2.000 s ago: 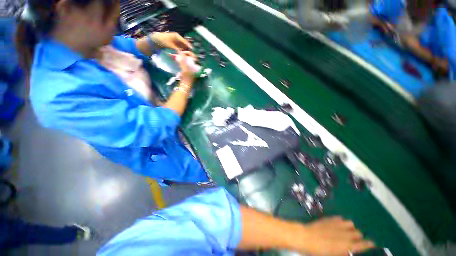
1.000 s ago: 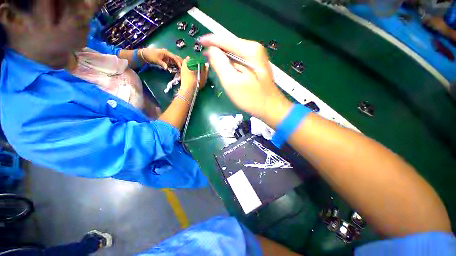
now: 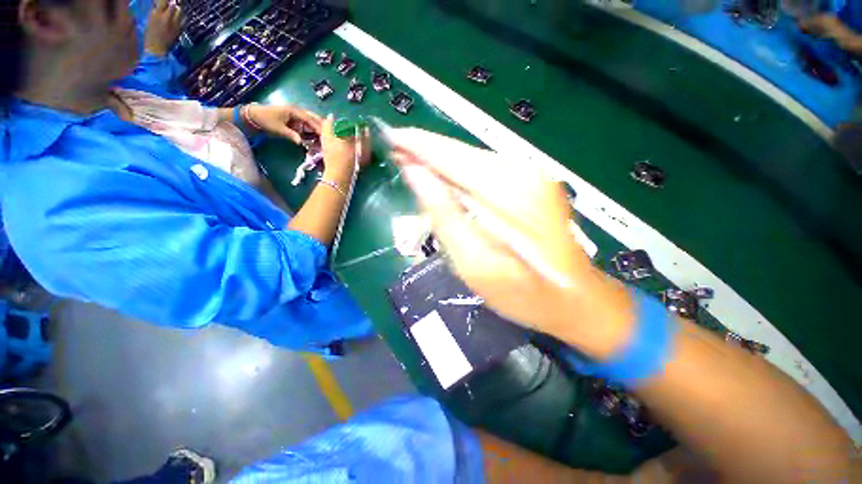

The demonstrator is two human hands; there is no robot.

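Observation:
My right hand [image 3: 515, 236], blurred, reaches in from the lower right over the bench, with a blue strap [image 3: 643, 340] on its wrist. A thin silver tool [image 3: 510, 244] shows as a pale streak along its fingers. My left sleeve [image 3: 369, 449] and part of the forearm show at the bottom; my left hand itself is not visible. Small dark square units [image 3: 624, 406] cluster beside the black box [image 3: 491, 345], partly under my right forearm. Other units [image 3: 631, 265] lie along the white rail. The box has a white label, and my hand covers part of it.
A neighbour [image 3: 161, 217] in a blue smock sits at left, hands around a green-tipped tool [image 3: 347, 128]. Dark trays [image 3: 255, 57] stand beyond. Several units [image 3: 355, 91] lie on the green bench near them, and another unit [image 3: 648, 173] lies beyond the white rail [image 3: 501, 137].
My left hand, stretched out near the units two seconds ago, has left the view. My right hand came in and now sits slightly lower and further right. More far units show.

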